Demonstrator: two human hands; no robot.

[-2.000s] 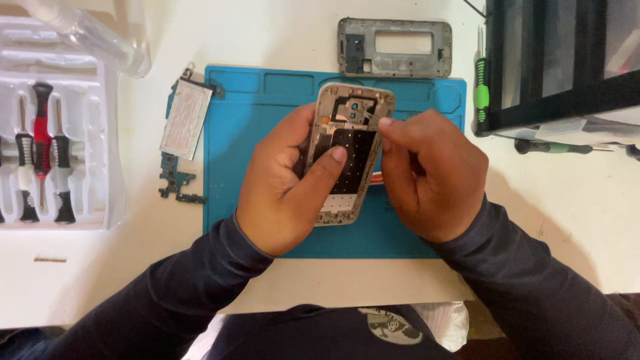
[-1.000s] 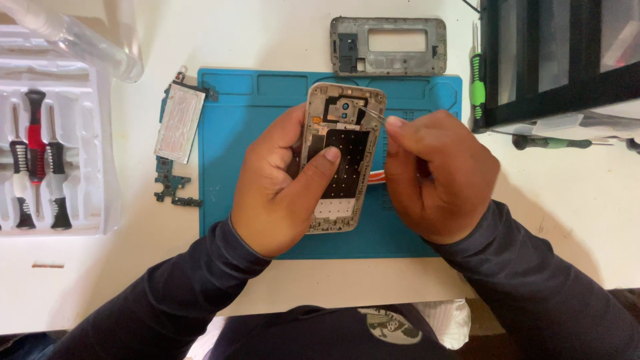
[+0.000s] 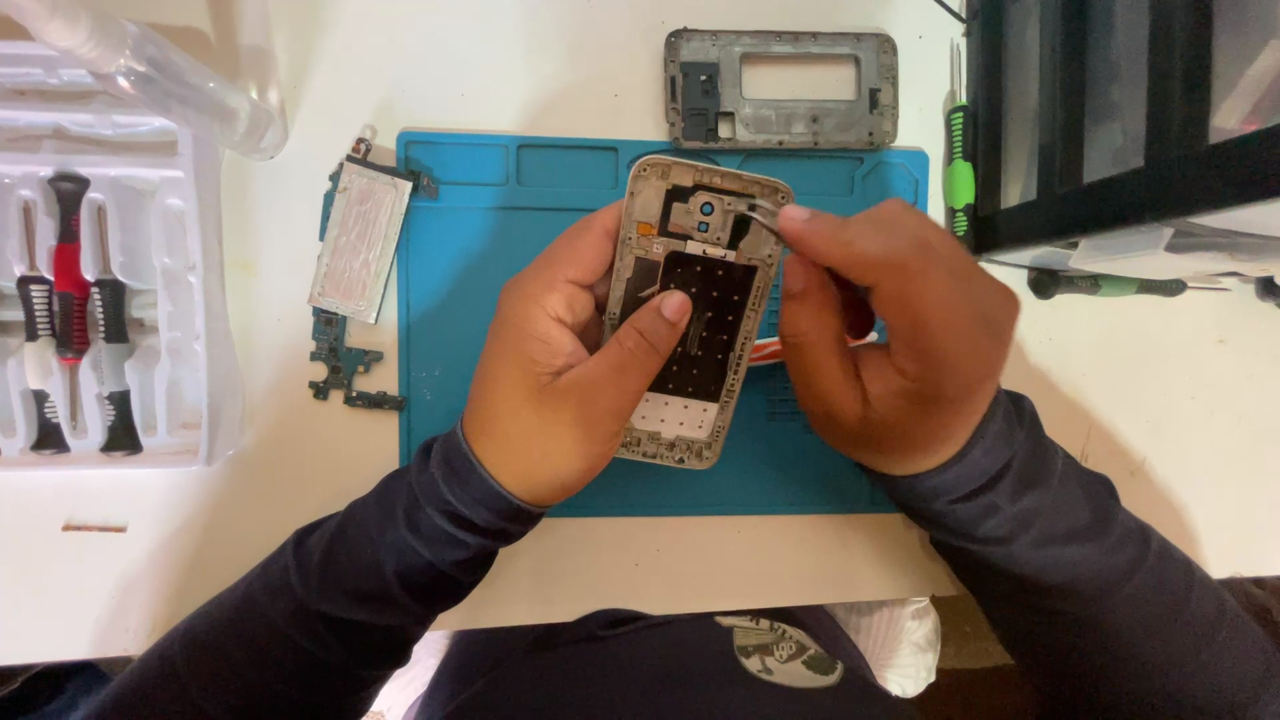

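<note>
My left hand grips an opened smartphone body by its left side, thumb across the black perforated sheet on its back. Between the thumb and fingers of my right hand are metal tweezers, whose tips reach the area just right of the two round and square lens openings near the phone's top. The phone is tilted slightly over a blue silicone repair mat. A red and white striped item lies on the mat, partly hidden by the phone and my right hand.
Left of the mat lie a battery and a circuit board. Behind it rests a metal phone mid-frame. Screwdrivers fill a white plastic tray. Green-handled screwdrivers lie beside a black drawer cabinet at right.
The tweezers, hardly visible two seconds ago, now show with their tips beside the camera area. My left hand keeps its hold on the phone.
</note>
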